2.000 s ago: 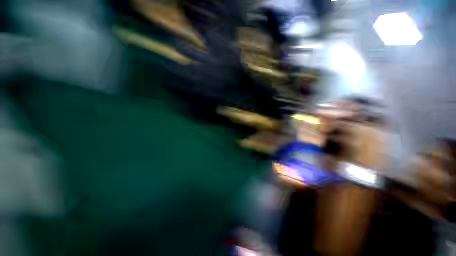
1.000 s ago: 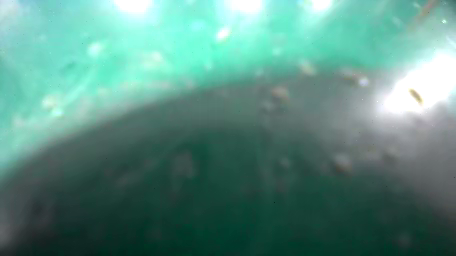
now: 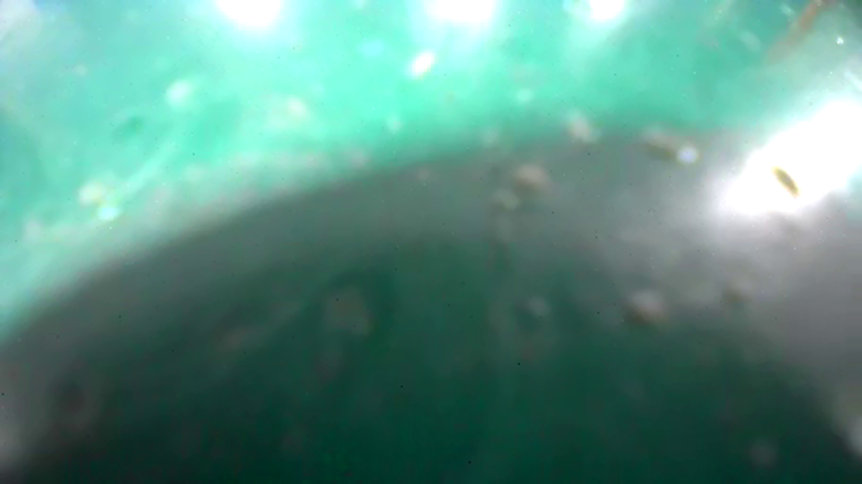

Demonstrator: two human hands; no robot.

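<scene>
A blurred green surface (image 3: 454,397) fills most of the view, very close to the camera and out of focus. It is bright green at the top and dark green at the bottom. A grey curved band crosses it from the lower left to the right. I cannot tell what the band is. Neither my left hand nor my right hand is in view.
White glare spots show along the top edge, and a larger glare (image 3: 803,165) lies at the right. Small pale blurred specks are scattered over the view. No other object can be made out.
Against one second ago almost nothing differs. Two seconds ago the view was motion-blurred, with a green surface, dark shapes with tan parts and a person's arm; these are out of view now.
</scene>
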